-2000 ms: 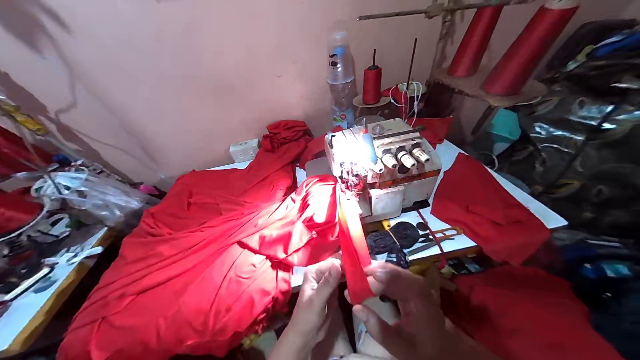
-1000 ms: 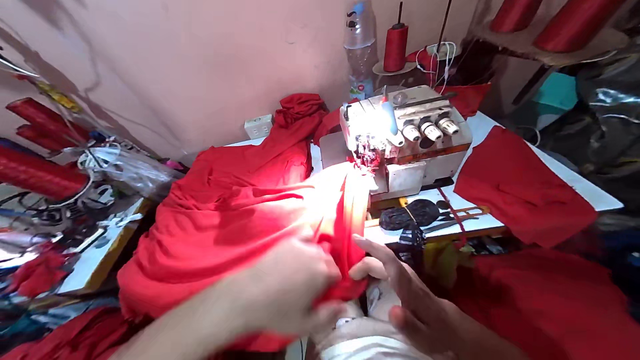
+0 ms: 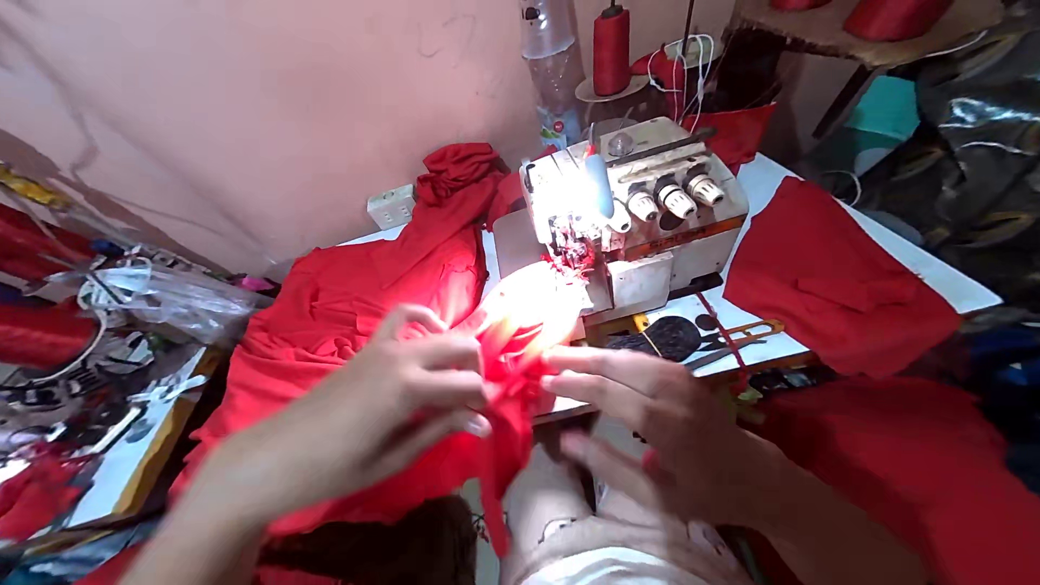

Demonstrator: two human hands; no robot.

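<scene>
Red fabric [image 3: 357, 301] lies heaped over the table, left of and in front of a white overlock sewing machine [image 3: 691, 244]. A narrow gathered part of it [image 3: 508, 414] hangs over the front edge between my hands. My left hand [image 3: 414, 390] is at its left side with bent fingers, blurred; whether it grips the cloth is unclear. My right hand [image 3: 642, 414] has its fingers spread, the fingertips at the cloth's right side. The lamp glare washes out the cloth near the presser foot.
Thread snips [image 3: 731, 345], a black round object [image 3: 670, 335] and a yellow-handled tool [image 3: 756, 327] lie before the machine. A red cloth piece [image 3: 845, 284] covers the table's right part. Behind stand a red thread cone [image 3: 611, 50] and a plastic bottle [image 3: 556, 89]. A white socket box [image 3: 392, 206] is by the wall.
Two seconds ago both hands were close together on a flat red strip. Now they are farther apart, and the cloth between them is bunched. My right hand's fingers have spread.
</scene>
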